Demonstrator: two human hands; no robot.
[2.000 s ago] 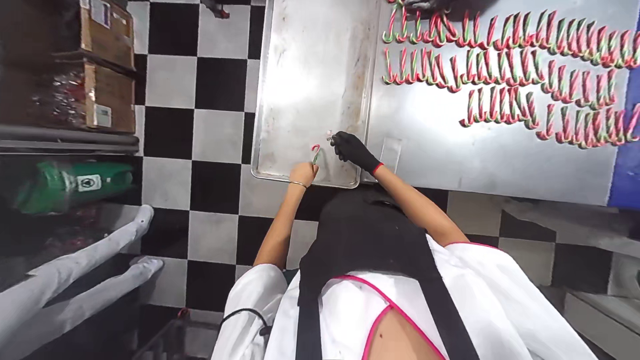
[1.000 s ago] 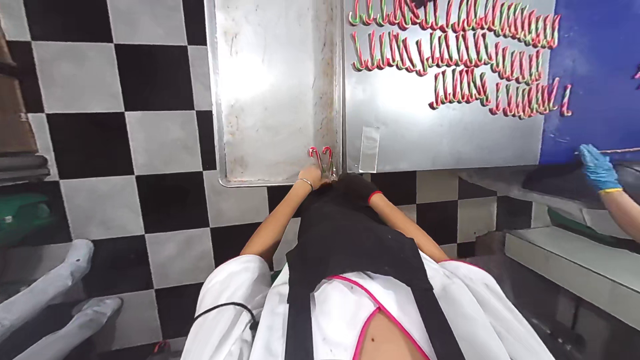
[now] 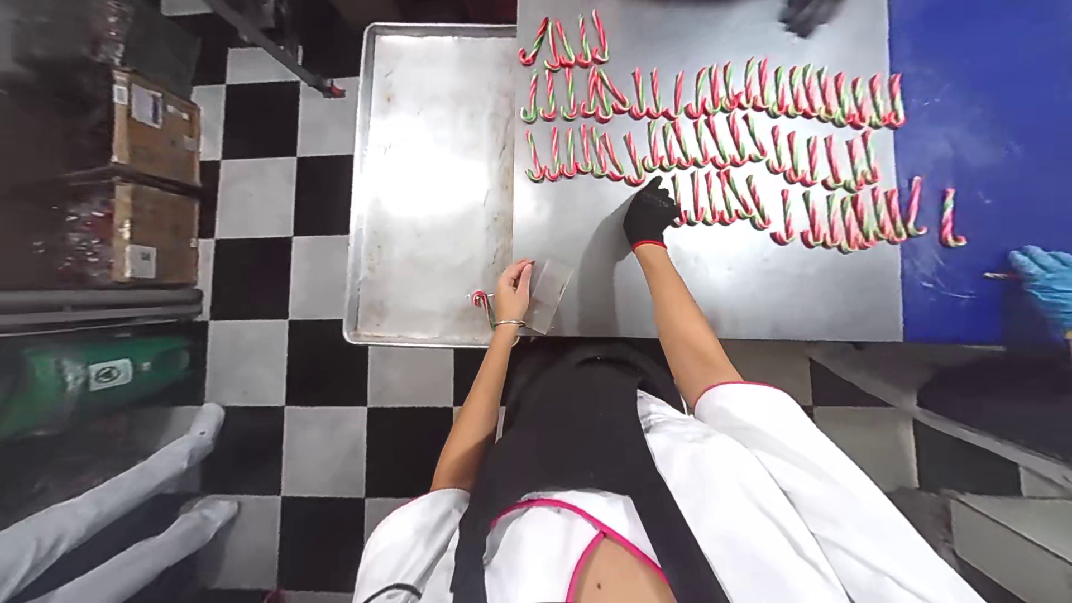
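Rows of red, green and white candy canes (image 3: 716, 141) lie on a metal table (image 3: 754, 285). My right hand (image 3: 651, 211), in a black glove, reaches to the left end of the lowest row; its fingertips touch or nearly touch a cane there, and whether they grip it cannot be told. My left hand (image 3: 512, 293), bare with a bracelet, is over the right edge of a metal sheet tray (image 3: 419, 322). Its fingers are on a clear plastic bag (image 3: 550, 289), which lies partly on the table. A wrapped candy cane (image 3: 482, 303) lies on the tray beside that hand.
A blue surface (image 3: 980, 167) adjoins the table at right, with one cane on it. A person's blue-gloved hand (image 3: 1043, 280) is at its near edge; another person's dark-gloved hand (image 3: 808, 12) is at the top. Cardboard boxes (image 3: 157, 230) are stacked at left.
My right hand has moved away from my left, up and right to the candy canes. One second ago both hands were together at the tray's near edge with canes showing there.
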